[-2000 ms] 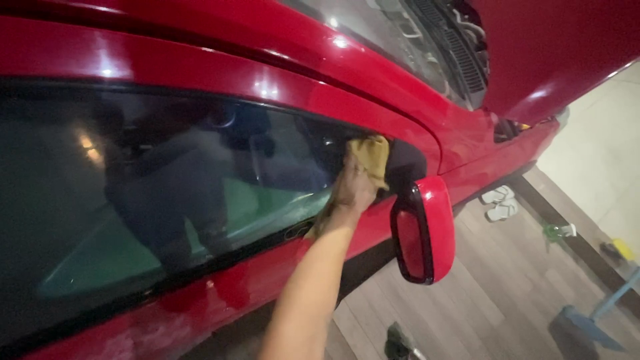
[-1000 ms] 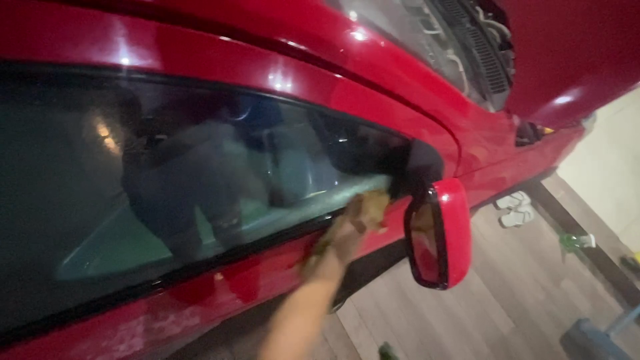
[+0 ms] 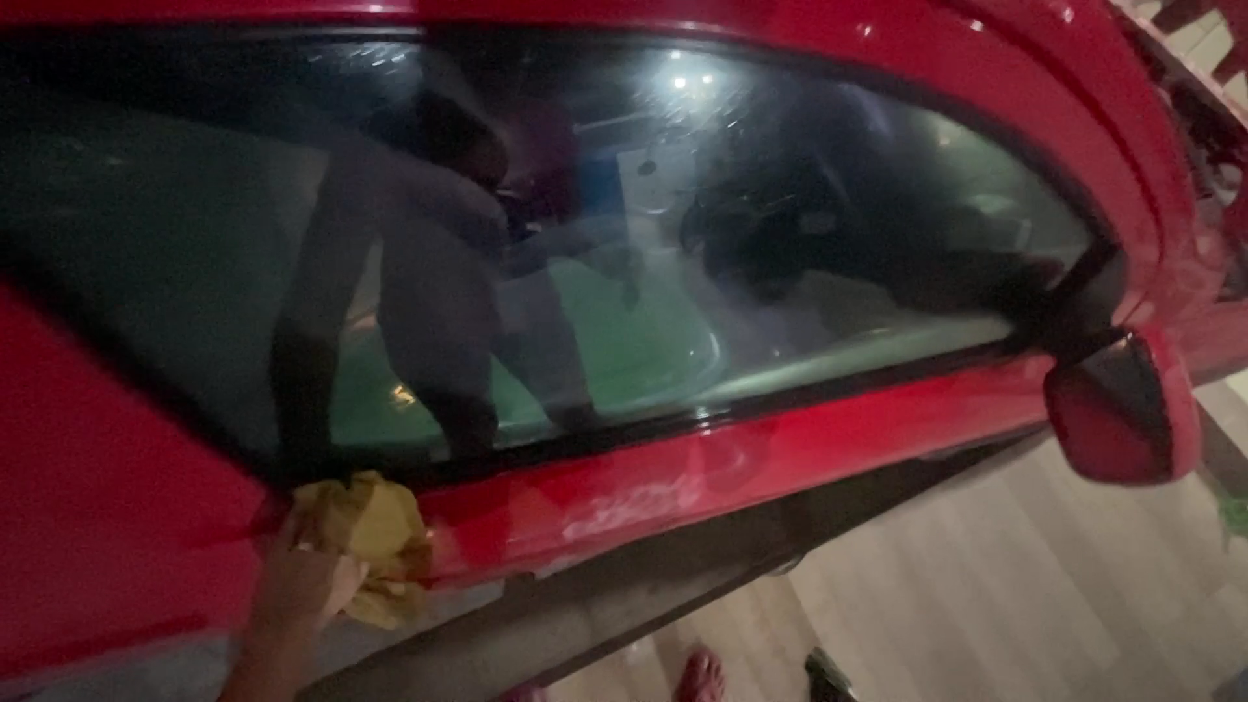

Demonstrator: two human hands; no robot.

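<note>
My left hand (image 3: 312,585) holds a crumpled yellow cloth (image 3: 375,536) against the red car door, just below the rear lower corner of the side window (image 3: 624,341). The cloth covers most of my fingers. Dark glass with a black trim edge fills the middle of the view and reflects a bent-over person and bright lights. Below the glass, the red door panel (image 3: 819,419) carries a pale smudged patch. The red side mirror (image 3: 1121,409) stands out at the window's front end. My right hand is out of view.
Wood-look floor (image 3: 975,565) lies beside the car, below a dark sill (image 3: 624,604). What looks like a foot (image 3: 702,678) shows at the bottom edge, with a dark object (image 3: 829,678) beside it. Something green (image 3: 1233,512) is cut off at the right.
My left hand and the cloth have moved from the window's front end near the mirror to its rear lower corner. The view has swung toward the rear of the car.
</note>
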